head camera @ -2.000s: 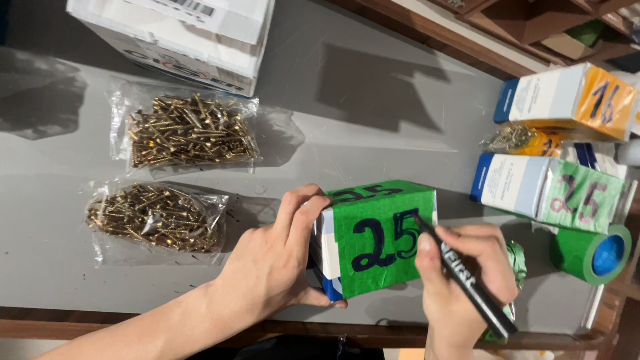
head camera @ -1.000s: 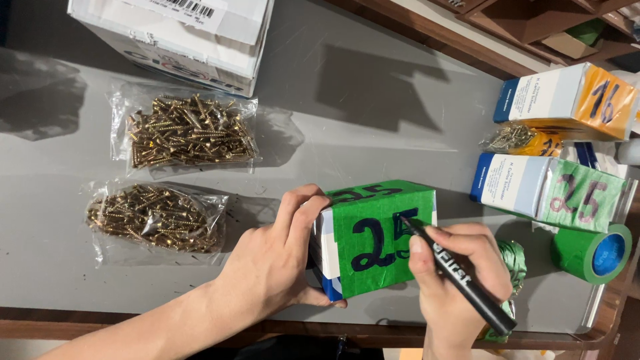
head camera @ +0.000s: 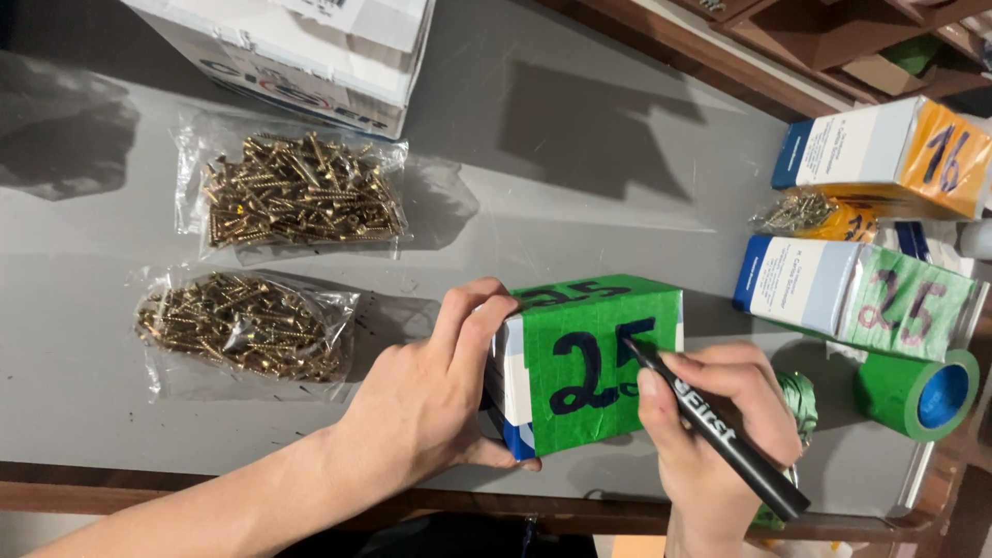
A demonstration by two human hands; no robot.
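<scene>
My left hand (head camera: 434, 380) grips the left end of a small cardboard box (head camera: 604, 372) wrapped in green tape, its thumb below and fingers over the top. A dark "25" stands on the box's front and another on its top face. In my right hand (head camera: 721, 418) is a black marker (head camera: 736, 449), slanting down to the right. Its tip touches or hovers just at the "5" on the front; I cannot tell which. My right fingers hide the lower right part of that face.
Two clear bags of screws (head camera: 302, 194) (head camera: 240, 329) lie at the left below a white carton (head camera: 310, 62). Boxes marked 16 (head camera: 852, 147) and 25 (head camera: 814, 287), a small bag of screws (head camera: 798, 213) and a green tape roll (head camera: 914, 391) are at the right. Brown shelving (head camera: 814, 39) borders the grey tabletop (head camera: 581, 209).
The marker tip has shifted slightly about the "5" of the front face. My left hand and the box have stayed in place.
</scene>
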